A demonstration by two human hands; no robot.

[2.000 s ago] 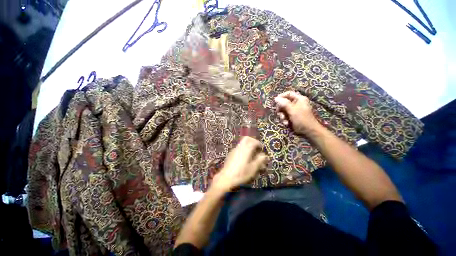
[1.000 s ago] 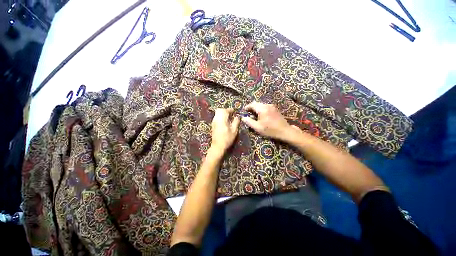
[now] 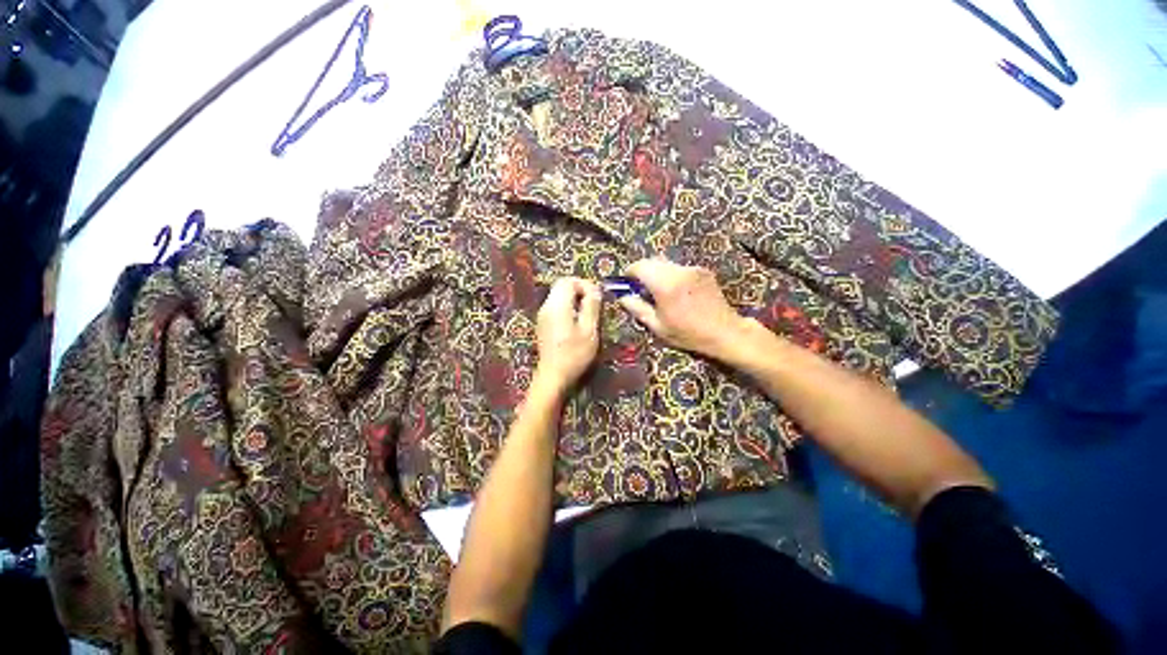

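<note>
A batik shirt [image 3: 717, 179], dark brown with cream, gold and red motifs, lies spread with its front closed in front of me. A dark hanger hook [image 3: 509, 46] stands at its neck. My left hand [image 3: 568, 333] pinches the shirt's front edge near the middle. My right hand [image 3: 681, 305] is just right of it, closed around a small dark tool [image 3: 619, 287] with a bright glint, its tip between the two hands. The tool's exact kind is too small to tell. Most of the tool is hidden by my fingers.
More shirts of the same print [image 3: 230, 435] lie bunched at the left with hooks showing. An empty hanger [image 3: 335, 87] and a long dark rod [image 3: 192, 122] lie on the white table [image 3: 422, 77]. At the far right lie a dark hanger [image 3: 1034, 41] and a short dark stick [image 3: 1032, 83].
Two seconds ago the hands were apart and the front flap was moving, with lining showing. Now the front is closed and both hands meet at its edge. The dark tool shows more than one second ago.
</note>
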